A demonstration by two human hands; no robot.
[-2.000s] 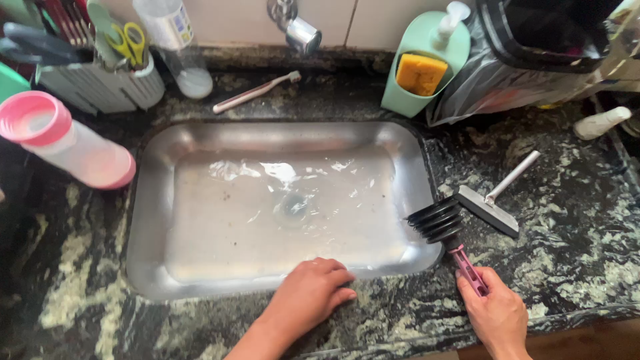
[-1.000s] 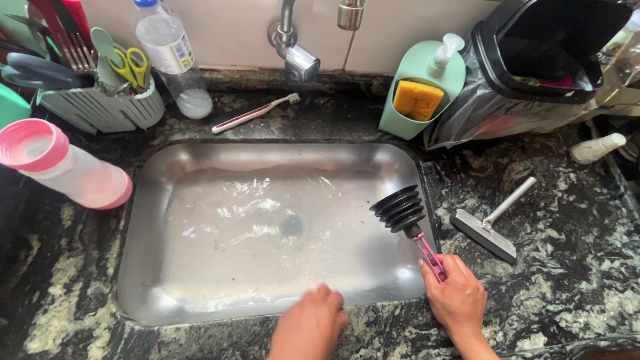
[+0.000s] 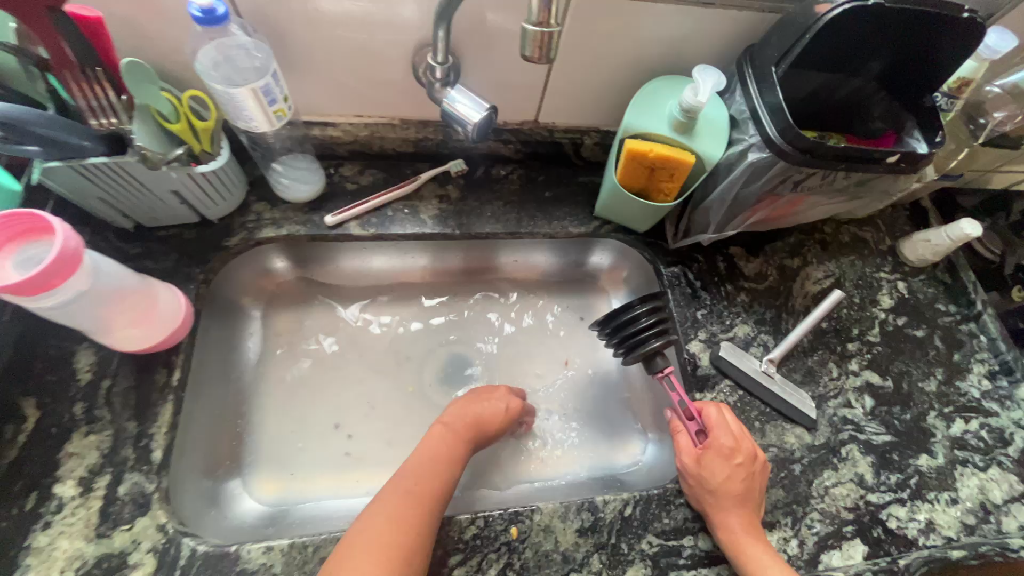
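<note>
The stainless steel sink (image 3: 228, 448) holds cloudy water, and its drain (image 3: 456, 372) shows dimly beneath. My left hand (image 3: 488, 416) reaches over the front edge to the water, right of and below the drain, with its fingertips partly hidden; whether it holds anything cannot be seen. Ripples surround those fingers. My right hand (image 3: 720, 468) grips the pink handle of a small plunger (image 3: 640, 330) at the sink's right edge. The plunger's black ribbed bellows points up and left, above the water. Right of it, a small squeegee (image 3: 768, 384) lies on the counter.
Behind the sink are a tap (image 3: 468, 112), a toothbrush (image 3: 392, 192), a plastic bottle (image 3: 256, 112) and a green soap dispenser (image 3: 632, 180) with a sponge (image 3: 654, 170). A utensil holder (image 3: 152, 188) and pink-ended bottle (image 3: 120, 300) stand left. A black bin (image 3: 840, 156) and small white bottle (image 3: 940, 242) are right.
My left hand has moved from the sink's front edge into the basin, to the water. The plunger stays in my right hand, near the sink's right side.
</note>
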